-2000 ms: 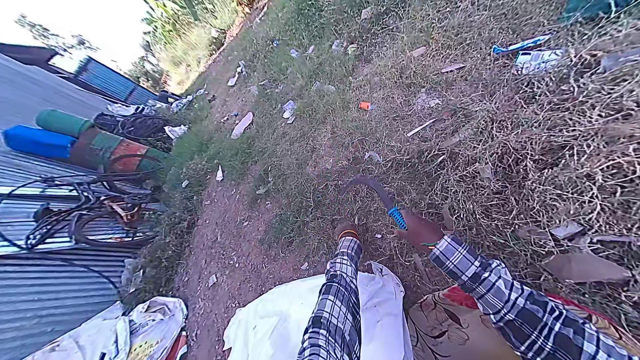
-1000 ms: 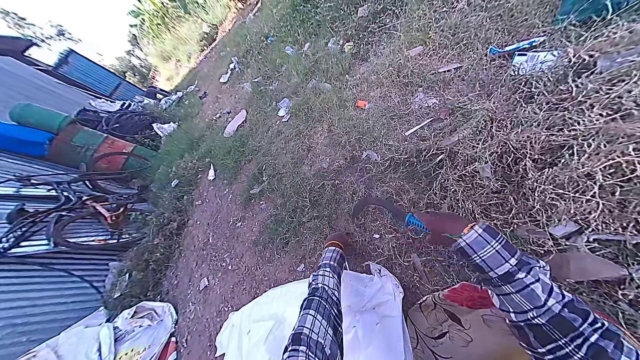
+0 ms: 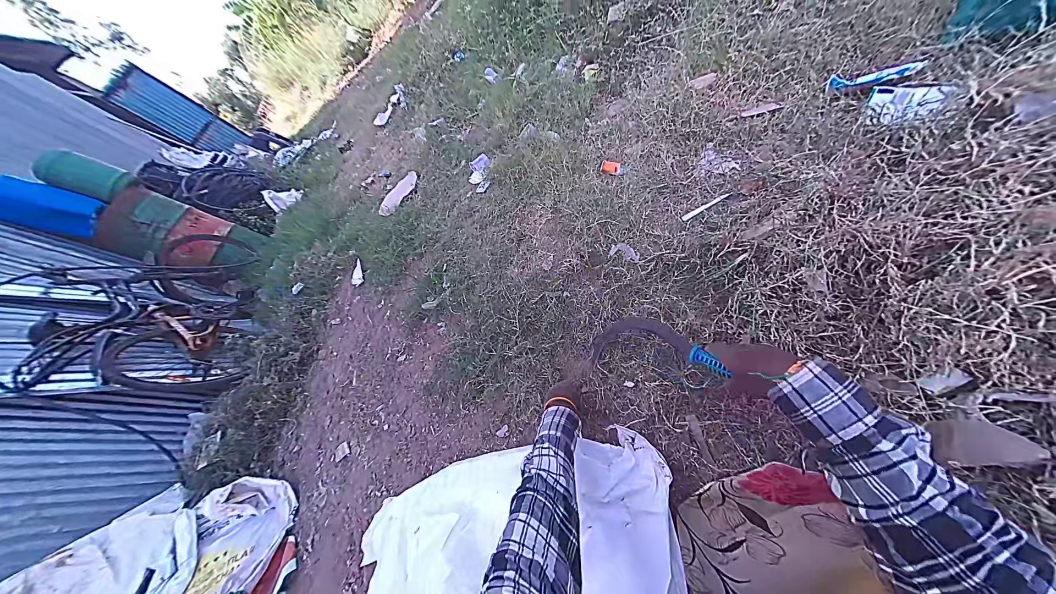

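Note:
My right hand (image 3: 755, 370) is closed around the blue handle (image 3: 709, 361) of a sickle, right of centre. The sickle's curved dark blade (image 3: 642, 326) arcs to the left, its far end close above my left hand (image 3: 564, 394). That hand reaches down at the grass (image 3: 528, 346); its fingers are blurred against the ground, so I cannot tell whether they hold any. White cloth (image 3: 462, 516) lies below and around my left forearm. A brown floral cloth (image 3: 767, 536) with a red part is beneath my right forearm.
At the left, a bicycle (image 3: 177, 351) leans by a corrugated metal wall (image 3: 82, 454), with green and rust-coloured drums (image 3: 140, 219) above it. White sacks (image 3: 239, 528) lie at the lower left. A dirt path (image 3: 363, 396) runs beside the grass. Litter and dry stalks (image 3: 924, 247) are scattered about.
My right hand with the sickle moved a little to the right between the first two frames. My left hand stays low by the grass.

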